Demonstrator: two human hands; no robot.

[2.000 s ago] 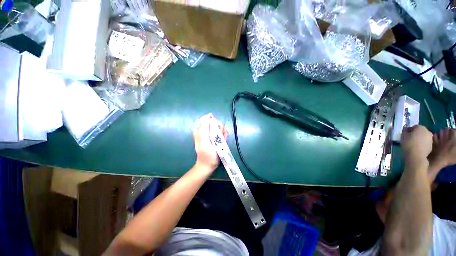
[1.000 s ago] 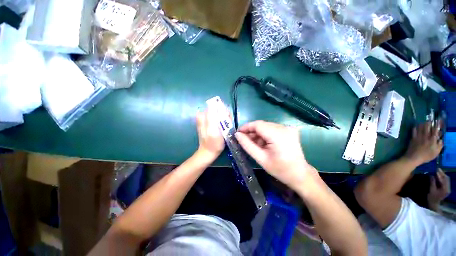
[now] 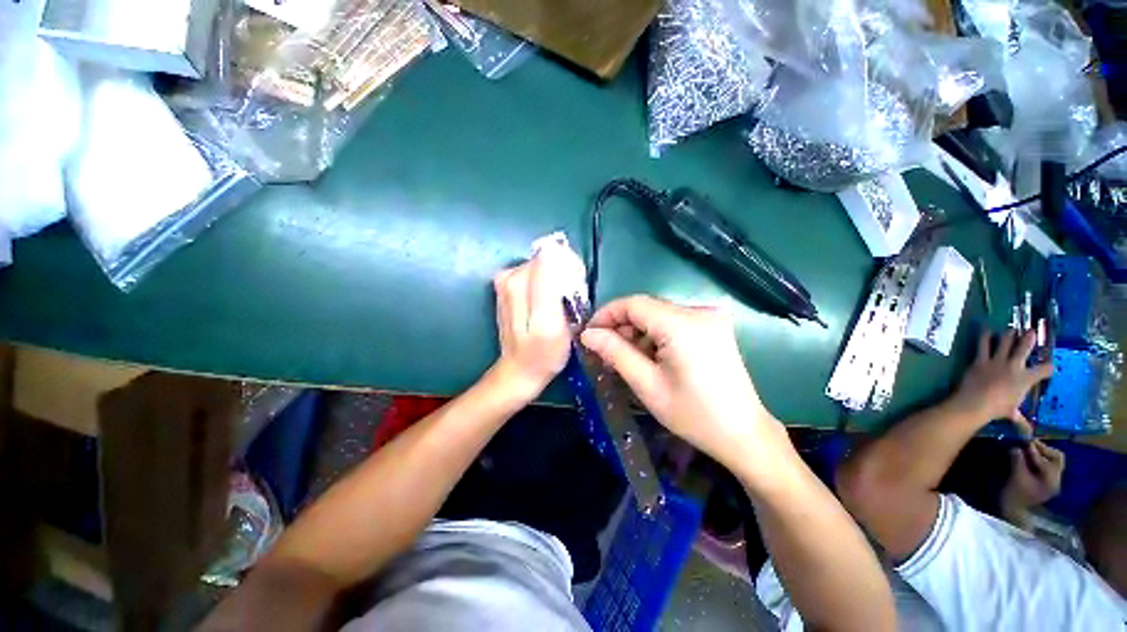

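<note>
My left hand (image 3: 534, 315) is closed around the upper end of a silver perforated metal strip (image 3: 638, 463). The strip slants down over the bench's near edge, with a narrow blue part (image 3: 591, 414) along its left side. My right hand (image 3: 661, 358) has thumb and fingers pinched together at the strip's edge, beside my left hand. Whether a small screw is between the fingertips cannot be told. A black electric screwdriver (image 3: 735, 253) lies on the bench beyond my right hand, its bit pointing right.
Loose metal strips (image 3: 880, 321) and white screw boxes (image 3: 942, 300) lie at right. Bags of silver hardware (image 3: 698, 74) and a cardboard box (image 3: 581, 31) stand at the back. A coworker's hand (image 3: 999, 370) is near blue parts (image 3: 1073, 389). A blue crate (image 3: 643, 562) is below the bench.
My right hand has come in from the right to the strip. The strip has turned, showing its blue side more. The coworker's hands have moved from the screw box towards the blue parts.
</note>
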